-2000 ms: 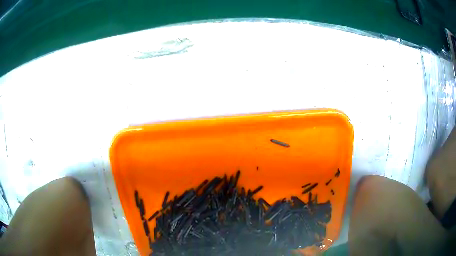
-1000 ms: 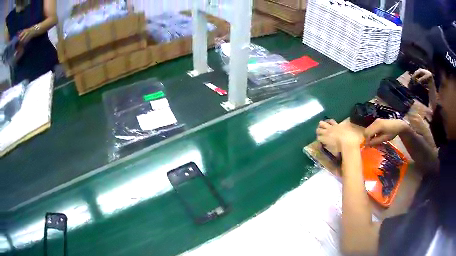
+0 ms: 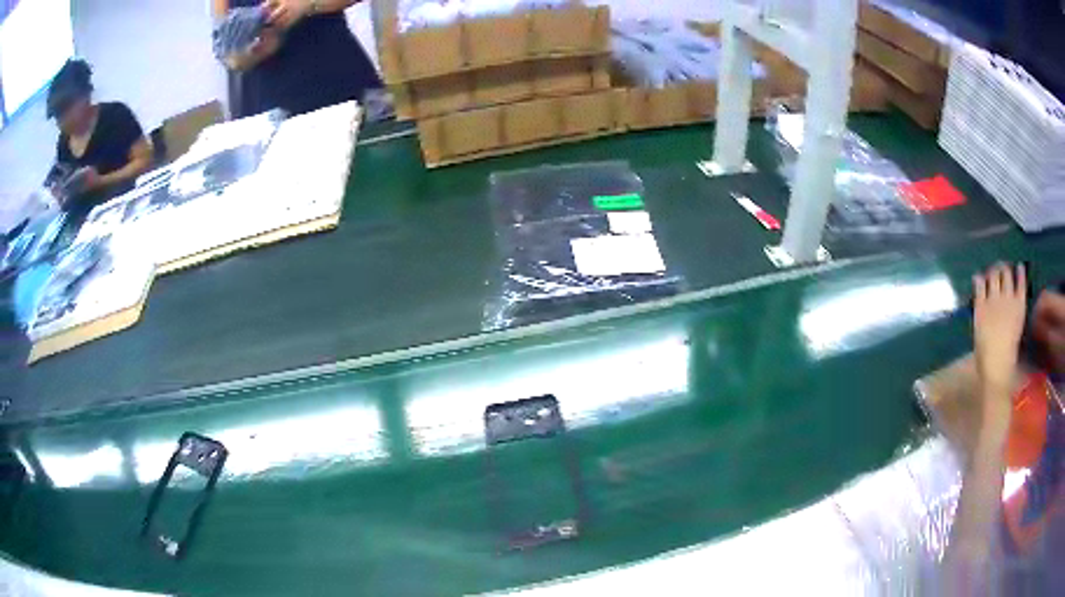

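Observation:
Neither of my hands is in the picture. A black phone middle frame (image 3: 522, 422) lies on the green conveyor belt (image 3: 385, 548) near the centre, its solid camera end pointing away from me and its large window open. A second black middle frame (image 3: 201, 450) lies on the belt at the left, slightly tilted in direction. The white bench covering (image 3: 747, 571) shows as a strip along the bottom edge. My own orange tray is out of view.
At the right edge are a neighbouring worker's hands and forearm (image 3: 990, 455), a partly cut-off orange tray (image 3: 1028, 434) and cardboard (image 3: 948, 391). Beyond the belt are a plastic bag (image 3: 537, 233), a metal post (image 3: 818, 140), cartons (image 3: 514, 128), white stacks (image 3: 1004, 140) and two people.
The view has risen from the orange tray and then swung left. The neighbour has shifted to the right edge, and more of the left side shows. The two middle frames appear farther right in the picture.

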